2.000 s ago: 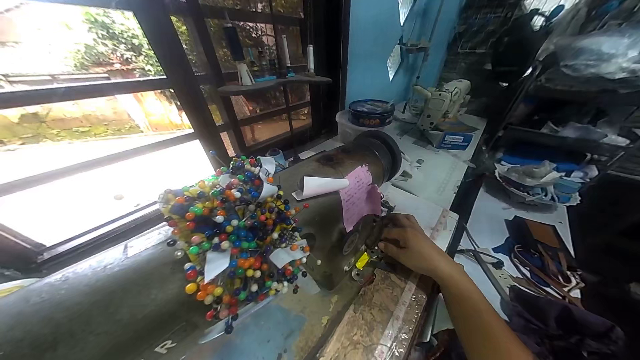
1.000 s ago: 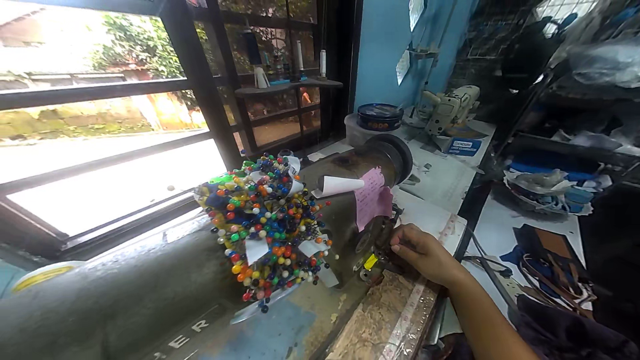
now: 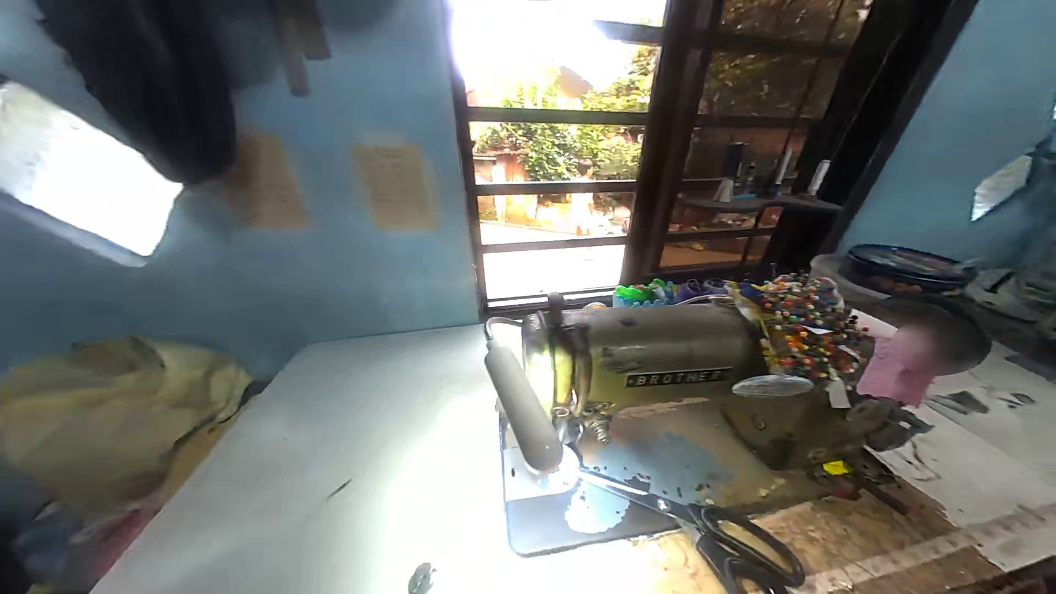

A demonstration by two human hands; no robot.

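Neither of my hands is in the head view. A Brother sewing machine [image 3: 676,346] stands on the table, with a cluster of ball-headed pins [image 3: 813,326] on top of its arm. A grey lamp [image 3: 524,408] shines down beside the needle area. Black-handled scissors [image 3: 693,516] lie across the machine bed, blades toward the lamp and handles over the wood-patterned surface. A pink paper [image 3: 898,365] hangs by the handwheel [image 3: 961,334]. Below it, a small yellow piece [image 3: 836,468] is on the machine's dark front parts.
The white tabletop [image 3: 363,429] extends left of the machine. Pale yellow cloth [image 3: 115,412] is heaped at the far left. A round dark tin [image 3: 907,268] stands behind the handwheel. A barred window [image 3: 553,190] and a small shelf with thread spools [image 3: 759,202] are behind the machine.
The view has swung far to the left. The hand that was at the machine's right-hand parts is out of view, and the lamp and scissors are now in view.
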